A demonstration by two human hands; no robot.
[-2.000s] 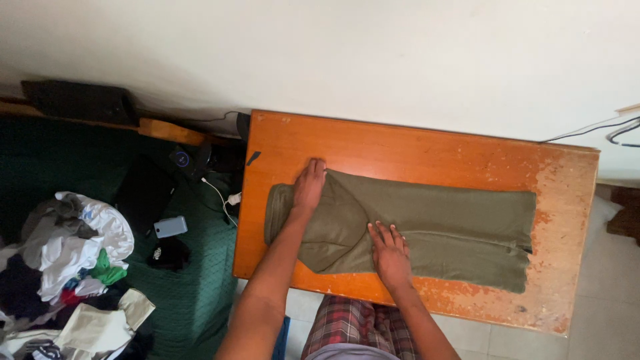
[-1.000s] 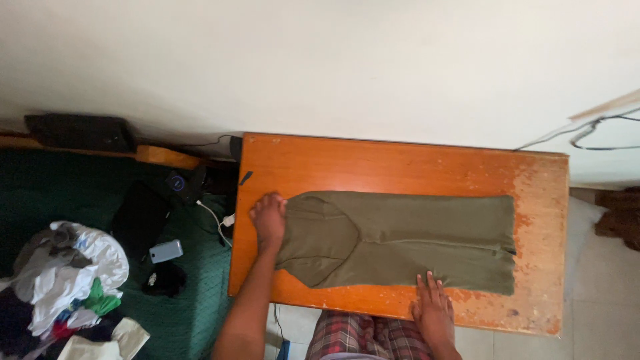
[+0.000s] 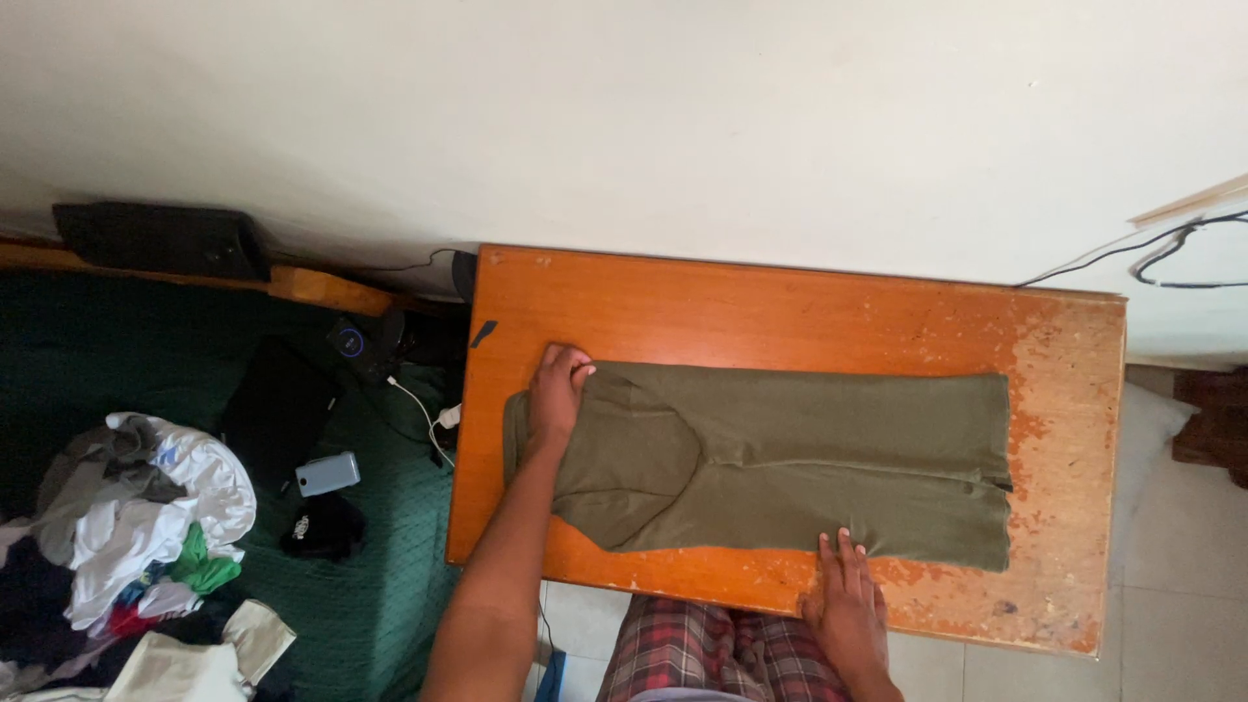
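An olive-green cloth garment (image 3: 848, 419) lies flat and lengthwise on the orange wooden table (image 3: 760, 312), with a rounded folded part at its left end and two leg-like panels reaching right. My left hand (image 3: 558, 390) pinches the garment's upper edge near that left end, its fingers curled. A strip of the same cloth shows to the left of my wrist. My right hand (image 3: 846, 595) rests at the table's near edge, its fingertips touching the lower edge of the garment, its fingers a little apart.
Left of the table, a green-covered bed (image 3: 390, 604) bears a pile of mixed clothes (image 3: 146, 536), a phone (image 3: 328, 474), a black cap (image 3: 324, 525) and a white cable (image 3: 417, 405). A pale wall (image 3: 624, 127) stands behind the table. A black wire hanger (image 3: 1160, 273) is at the right.
Since two seconds ago, my right hand has moved from the garment's middle to its lower edge, farther right. My left hand has shifted along the left end of the cloth.
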